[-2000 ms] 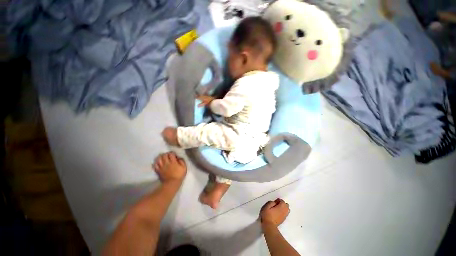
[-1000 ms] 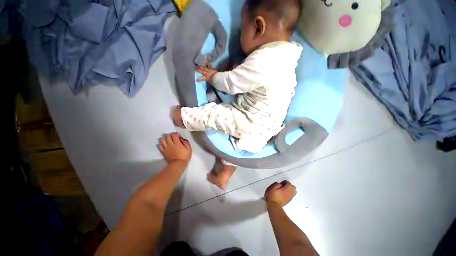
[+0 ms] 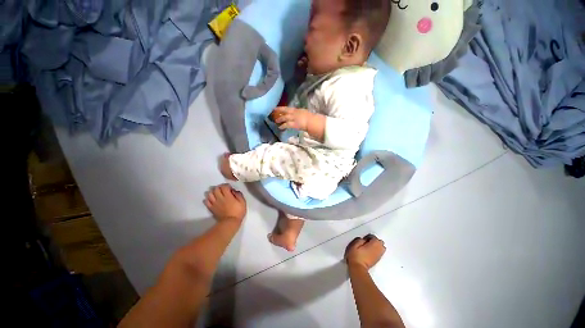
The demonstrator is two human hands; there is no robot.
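Note:
A baby [image 3: 343, 106] in white patterned clothes sits in a light-blue padded floor seat [image 3: 404, 115] with a grey rim and loop handles, on the white worktable [image 3: 449, 256]. My left hand [image 3: 226, 202] rests on the table near the baby's foot, left of the seat, with curled fingers and nothing seen in it. My right hand [image 3: 365, 251] rests on the table below the seat, its fingers curled in; nothing shows in it. Neither hand touches the baby or the seat.
A loose heap of blue-grey garments [image 3: 115, 70] lies at the upper left. More blue-grey garments [image 3: 532, 83] lie gathered at the upper right. A plush cushion [image 3: 426, 38] leans behind the seat. A yellow tag [image 3: 223, 21] shows by the seat. Brown cartons [image 3: 70, 218] stand below the table's left edge.
The view has moved closer to the baby and shifted. The baby's arm has bent and drawn back from the seat's grey rim. Both my hands stay on the table in much the same places.

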